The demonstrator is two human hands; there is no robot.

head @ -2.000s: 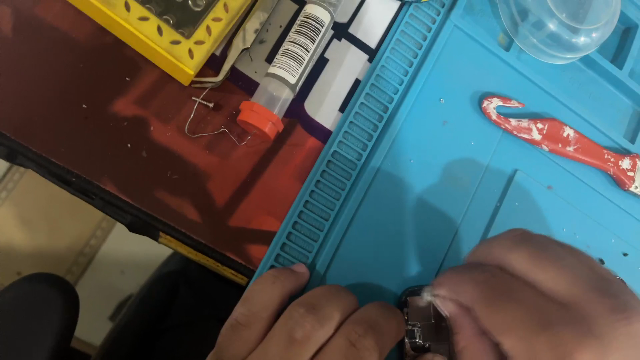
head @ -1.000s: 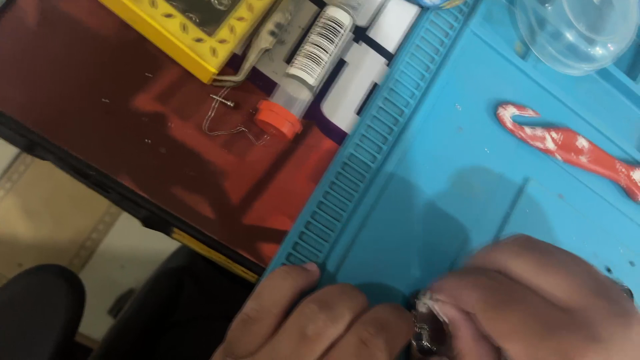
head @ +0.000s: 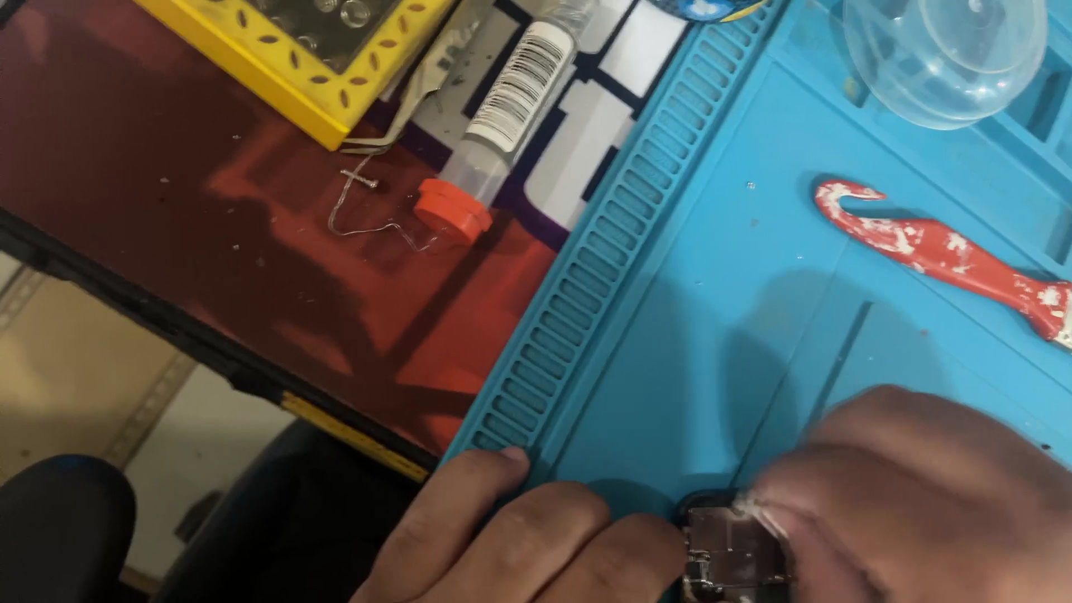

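At the bottom of the head view, a small dark electronic device with metal shield plates (head: 733, 548) lies on the blue silicone work mat (head: 653, 377). My left hand (head: 528, 544) rests along its left side, fingers curled against its edge; the lower part of the device is cut off by the frame. My right hand (head: 930, 502), blurred, is over the right side of the device. It pinches a thin pale piece between thumb and forefinger, its end at the top edge of the device; what the piece is cannot be told. Up and right lies a red hooked plastic tool (head: 938, 247) with white stains.
A clear plastic dome-shaped container (head: 950, 59) stands at the mat's top right compartments. Left of the mat are a clear tube with an orange cap (head: 452, 209), a thin wire (head: 335, 209), a small screw (head: 360, 178) and a yellow-framed tray (head: 285, 75) on the red tabletop (head: 109, 151).
My right hand has shifted slightly over the device, still pinching the pale piece. My left hand stays beside the device.
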